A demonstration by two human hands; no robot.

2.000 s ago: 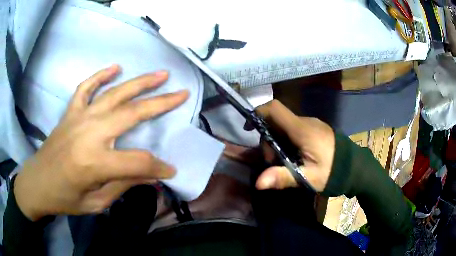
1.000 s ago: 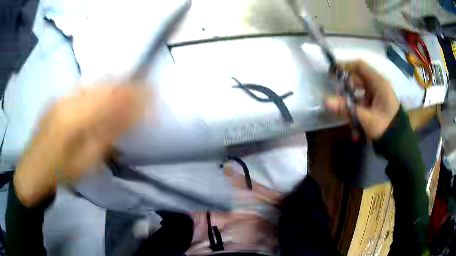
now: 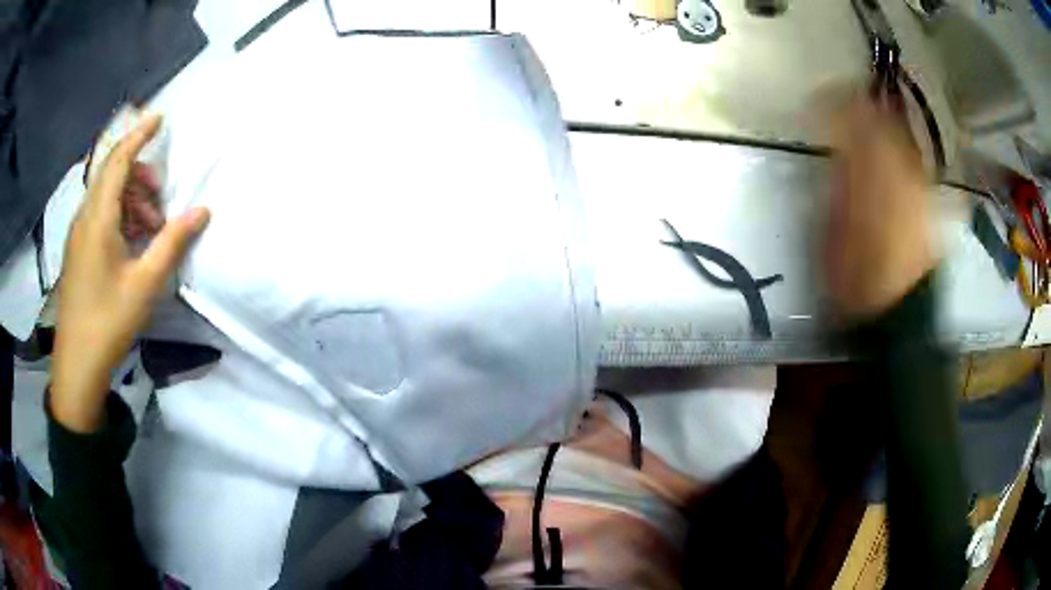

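Note:
A large pale fabric panel is spread over the table edge and my lap, with a small rounded outline on its lower part. My left hand is at the panel's left edge, thumb and index finger apart; some fingers are curled and partly hidden. My right hand is strongly blurred, over the table at the right. The shears lie on the machine bed just beyond it, one dark handle showing beside its fingers. I cannot tell whether the hand touches them.
Thin dark offcuts lie on the white table above the printed scale. The beige machine bed is behind. Red and orange-handled scissors are at the right end. Dark fabric lies upper left. Cardboard is lower right.
The pale panel has been spread out flat across the middle. My left hand has moved left and up. The shears have moved up and right onto the bed, and my right hand has shifted right.

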